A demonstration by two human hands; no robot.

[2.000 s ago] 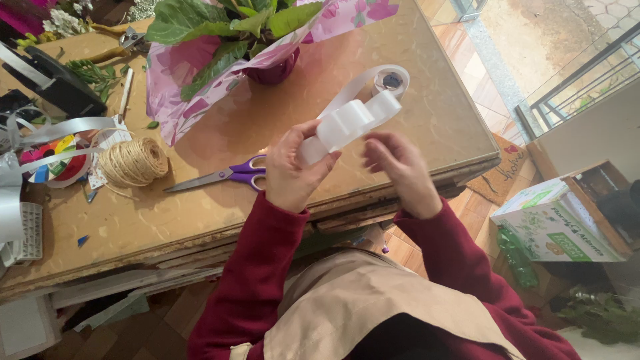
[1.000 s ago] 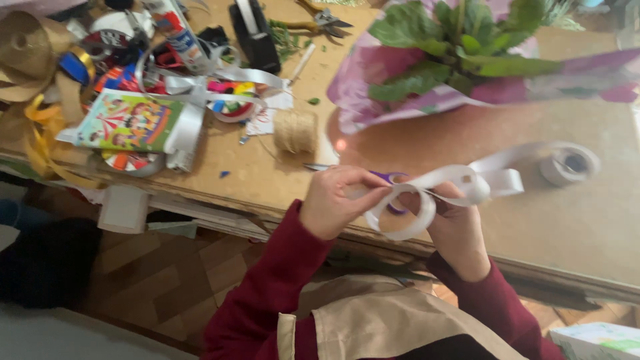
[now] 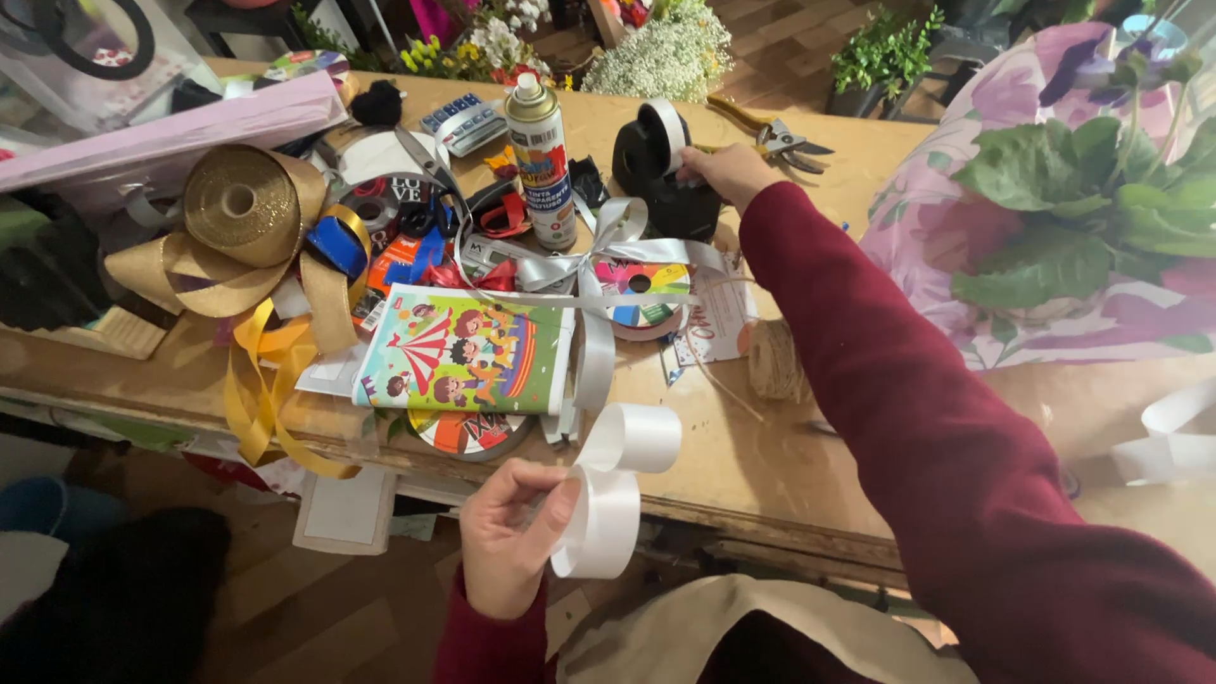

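My left hand pinches a looped white satin ribbon between thumb and fingers, in front of the table's near edge. My right hand reaches across the table to a black tape dispenser, its fingers at the tape roll; whether they grip the tape cannot be told. A ball of jute twine lies beside my right sleeve. Farther right stands a leafy potted plant in pink floral wrap, with more white ribbon in front of it. My right arm hides most of the scissors.
Yellow-handled pruning shears lie behind the dispenser. To the left are a spray can, a colourful printed packet, a silver ribbon bow, a gold ribbon roll and a calculator. Flowers stand beyond the table.
My right hand has left the white ribbon and reached out to the tape dispenser. My left hand still holds the loops. The view has swung left.
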